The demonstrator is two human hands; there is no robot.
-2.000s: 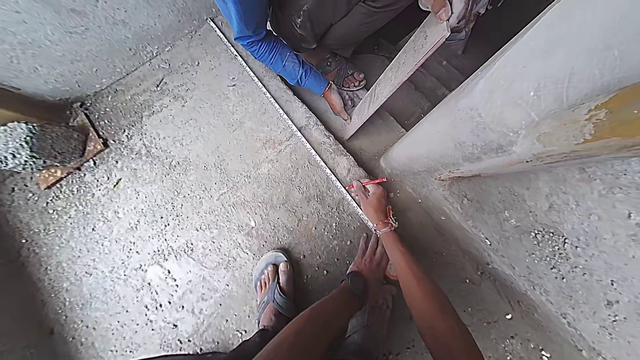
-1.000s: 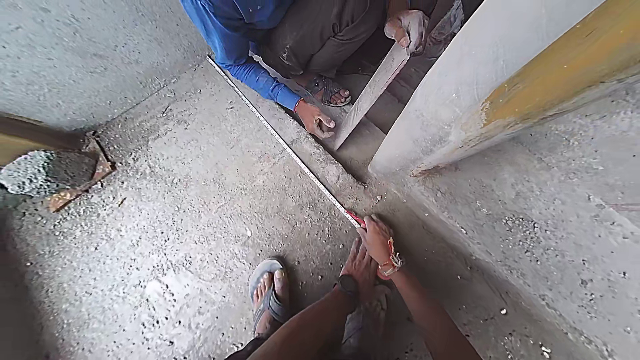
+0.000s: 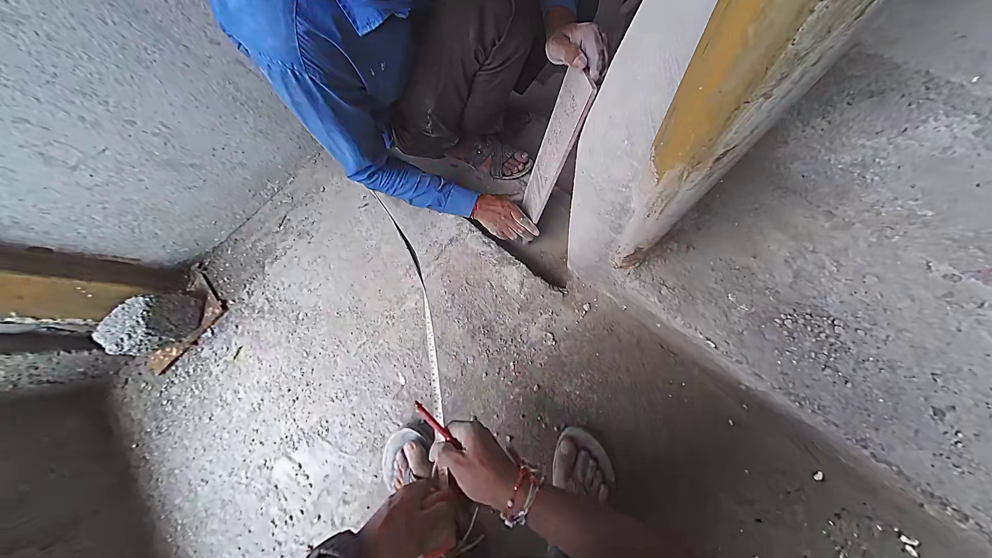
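A measuring tape's blade runs from beside the crouching person's sleeve down to my two hands, curved and twisted in its upper part. My right hand, with thread bracelets at the wrist, holds a red pencil and touches the blade between its fingers. Just below and left of it, my left hand is closed around the lower end of the tape; the case is mostly hidden by the fingers. Both hands are above the floor between my sandalled feet.
A crouching person in a blue shirt holds a flat board at the floor's broken edge. A wall end with a yellow band stands right. A concrete lump and a rusty metal piece lie left.
My hands have drawn back from the floor edge toward my feet. The tape, straight along the edge before, now curves across the floor. My view has shifted.
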